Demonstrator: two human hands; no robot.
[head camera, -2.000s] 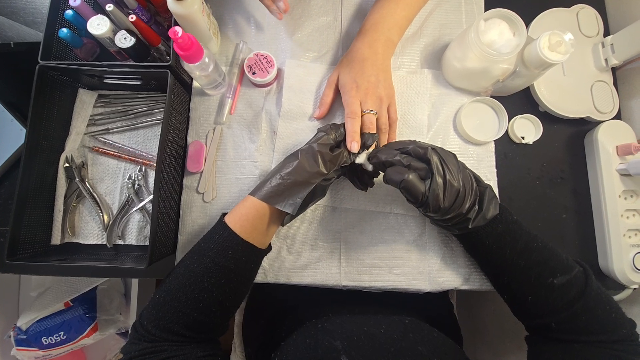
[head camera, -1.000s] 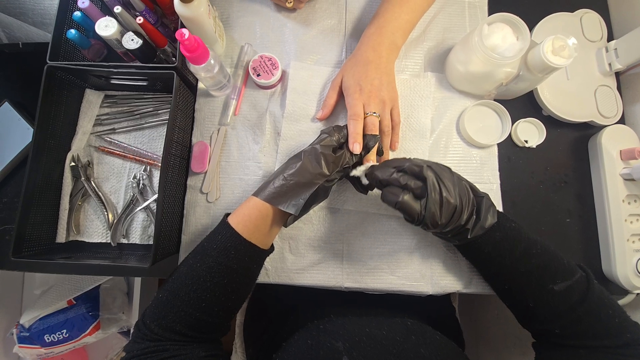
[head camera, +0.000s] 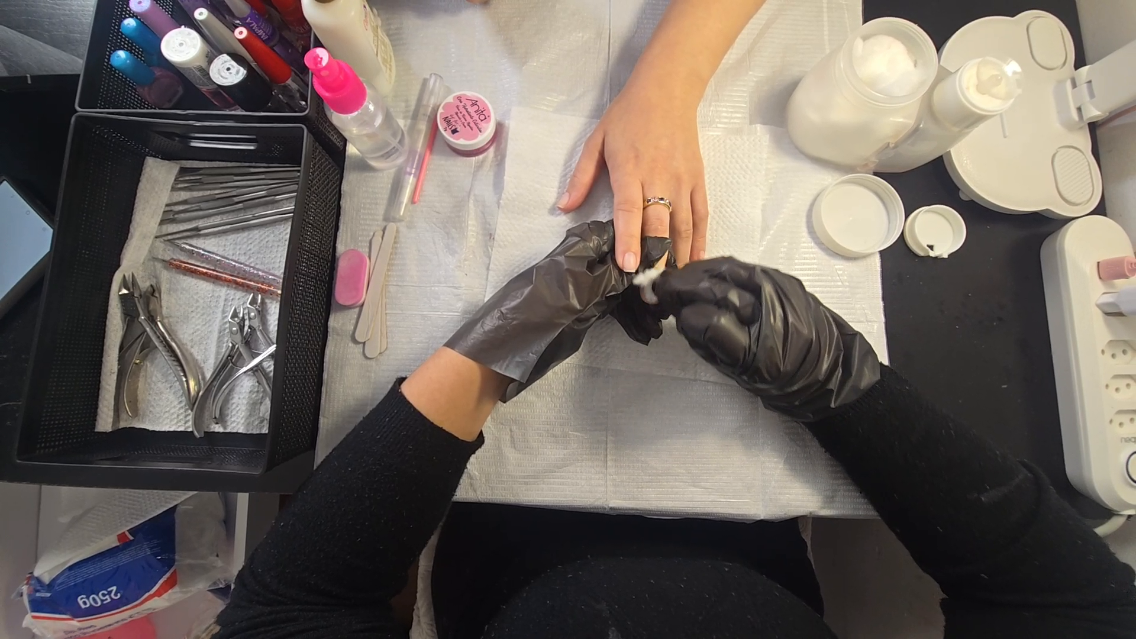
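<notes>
My left hand (head camera: 568, 288), in a black disposable glove, is closed around a finger of another person's hand (head camera: 657, 151), which lies palm down on white paper towel and wears a ring (head camera: 658, 203). My right hand (head camera: 754, 324), gloved the same way, pinches a small piece of white cotton (head camera: 650, 275) against that finger's tip. The gloves partly hide the fingertip. A cuticle stick or similar thin tool cannot be made out. Left of the hands lie nail files (head camera: 378, 288), a pink buffer block (head camera: 351, 277) and a small pink-lidded jar (head camera: 467, 122).
At left, a black basket (head camera: 306, 293) holds metal tools and cuticle nippers (head camera: 155, 342); bottles stand behind it, with a pink-capped spray bottle (head camera: 355, 111) beside. At right are a cotton jar (head camera: 856, 98), a pump bottle (head camera: 958, 102), two white lids (head camera: 857, 216) and a power strip (head camera: 1096, 364).
The cotton in my right hand has shifted slightly around the other person's fingertip. My left hand has kept its hold on the finger.
</notes>
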